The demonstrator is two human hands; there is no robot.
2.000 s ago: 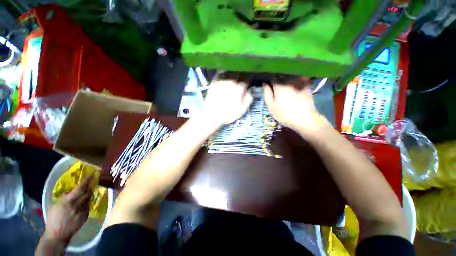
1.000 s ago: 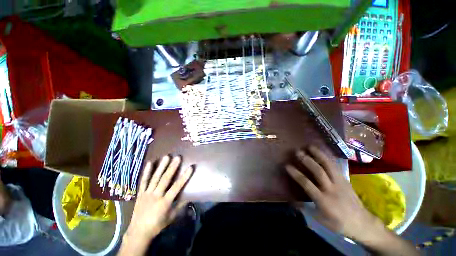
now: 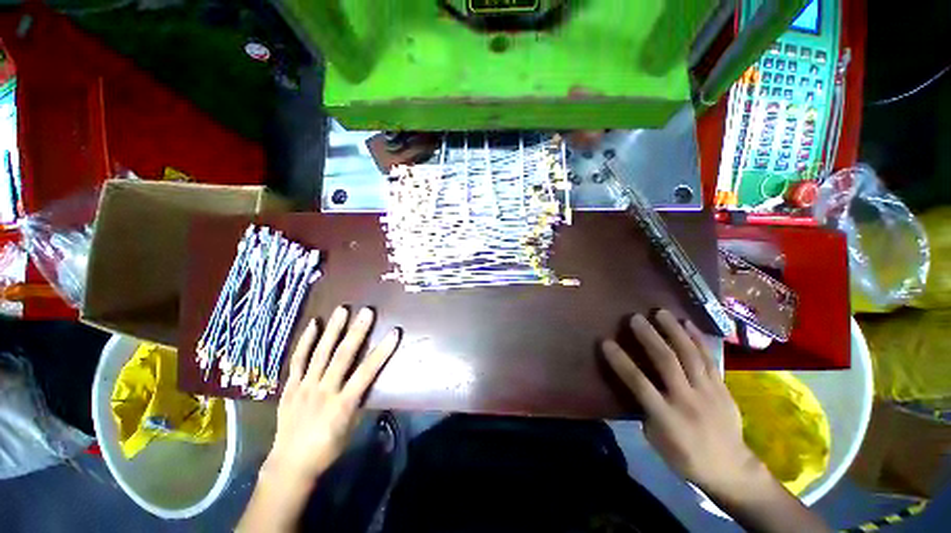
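My left hand (image 3: 328, 390) rests with spread fingers on the front left part of the red-brown board (image 3: 490, 364), holding nothing. My right hand (image 3: 683, 390) rests open on the board's front right corner, also empty. The cable pile (image 3: 469, 224) lies crosswise in the middle, at the board's back edge against the press bed. A looser cable bundle (image 3: 258, 310) lies on the left, beyond my left fingertips. The toothed metal loading bar (image 3: 667, 248) lies slanted from the bed down to the board's right edge. A few leads run back under the platen.
The green upper platen (image 3: 506, 83) hangs over the metal bed (image 3: 667, 167). An open cardboard box (image 3: 146, 260) is at left. The control panel (image 3: 782, 125) and red tray (image 3: 813, 250) are at right. White buckets (image 3: 167, 495) with yellow bags stand on both sides.
Two seconds ago both hands were under the platen; they came back to the board's front and have stayed there over the last second. The platen looks lower in the view than one second ago.
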